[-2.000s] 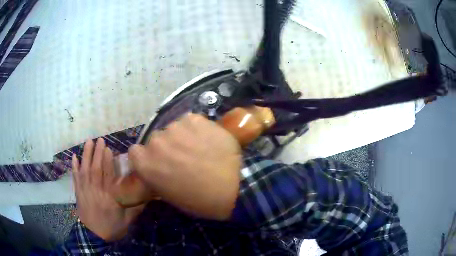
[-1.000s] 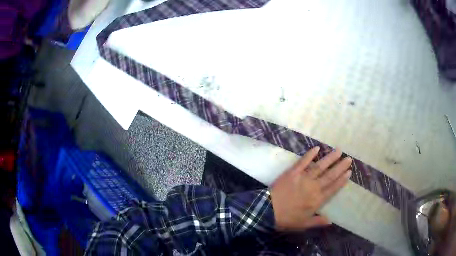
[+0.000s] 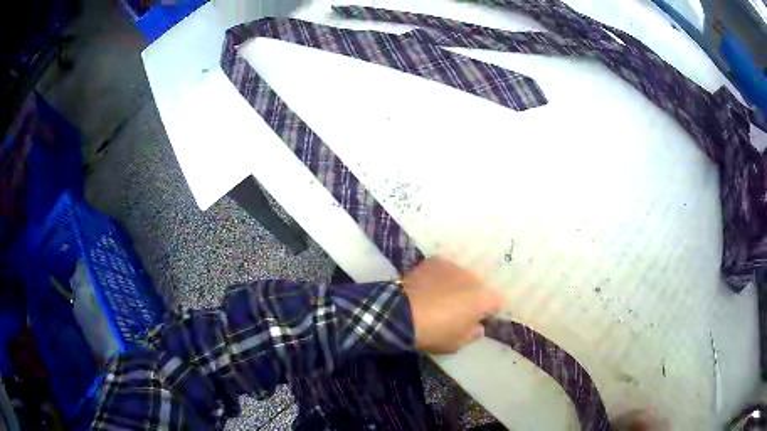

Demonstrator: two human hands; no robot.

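Note:
A purple plaid tie [image 3: 315, 156] runs from a bend at the far left down the near edge of the table. My left hand [image 3: 454, 305] is closed on its middle part near the table's front edge. Beyond my hand the strip [image 3: 551, 358] curves down to the bottom edge of the picture. Its wide pointed end [image 3: 521, 91] lies on the table at the far side. My right hand [image 3: 639, 419] is only a small blurred patch at the bottom edge, and its hold cannot be told.
Other plaid ties [image 3: 664, 84] lie tangled along the far and right side of the padded table [image 3: 580, 210]. A blue plastic crate [image 3: 113, 269] stands on the speckled floor at left. A thin slim tool [image 3: 716, 366] lies at the right.
My left hand has gone from flat on the tie to closed around it. The strip beside it now curves instead of lying straight. The view has shifted, and the iron is no longer clearly seen.

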